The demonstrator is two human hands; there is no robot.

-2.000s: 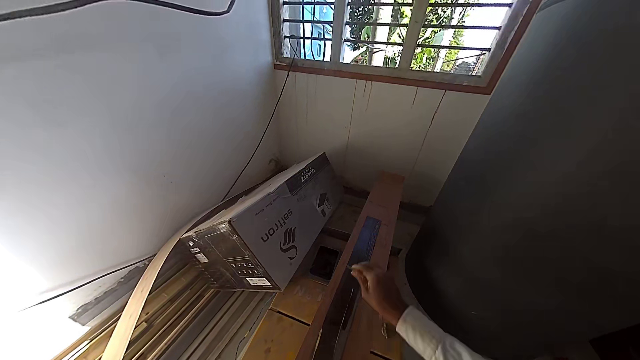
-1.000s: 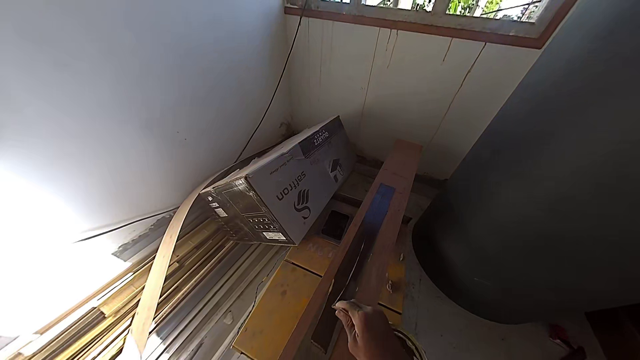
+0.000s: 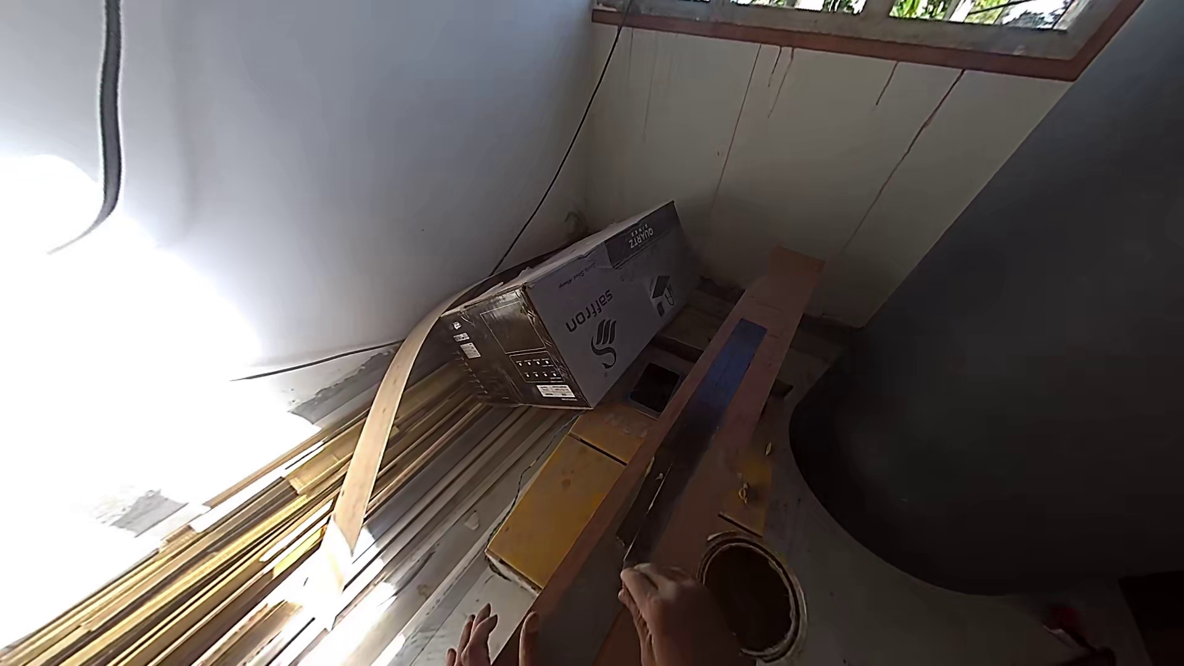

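Observation:
My right hand (image 3: 671,615) is low in the view, over a long wooden board (image 3: 772,296), with its fingers closed on a small thin tool whose kind I cannot make out. A dark wet-looking strip (image 3: 680,481) runs along the board and looks blue toward its far end. At the bottom edge, my left hand (image 3: 490,638) shows only its fingers, spread at the board's left side; it appears to hold nothing. Close to the right of my right hand stands an open round can (image 3: 754,592) with dark brown contents.
A yellow wooden box or bench (image 3: 555,504) lies under the board. A large printed carton (image 3: 610,314) leans at the back left. Many wood strips (image 3: 268,518) lie at the left, with a curved strip (image 3: 379,425) over them. A dark curved surface (image 3: 999,370) fills the right side.
My right hand has moved down along the board toward me. My left hand's fingers have come into view, and the can now shows fully. The view has tilted downward.

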